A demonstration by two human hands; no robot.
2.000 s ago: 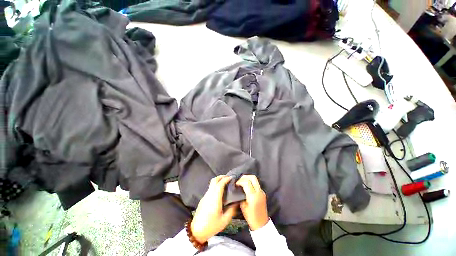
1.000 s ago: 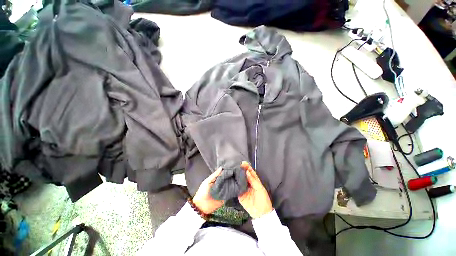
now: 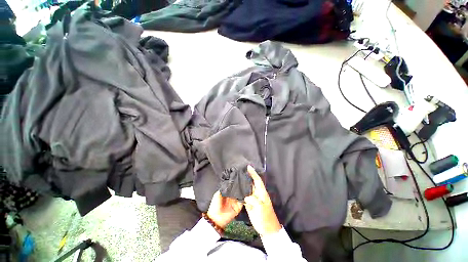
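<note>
A grey zip jacket [image 3: 303, 148] lies front up before me, hood at the far end, its pale front zipper [image 3: 266, 138] running down the middle. The sleeve on the left is folded across the front, and its bunched cuff [image 3: 236, 183] is raised between my hands near the hem. My left hand [image 3: 221, 209] holds the cuff from below and left. My right hand [image 3: 259, 202] holds its right side, index finger pointing up along it. The fingertips of my left hand are partly hidden by the cloth.
A large grey garment pile [image 3: 92, 117] is at left. Navy garments [image 3: 282, 20] lie at the far side. At right are a black hair dryer [image 3: 377, 116], a white and black tool [image 3: 436, 118], cords, a power strip [image 3: 367, 71] and thread spools [image 3: 439, 192].
The cuff opening, which faced me a second ago, is now bunched and tilted. My left hand has moved lower, under the cuff. The whole view has shifted slightly.
</note>
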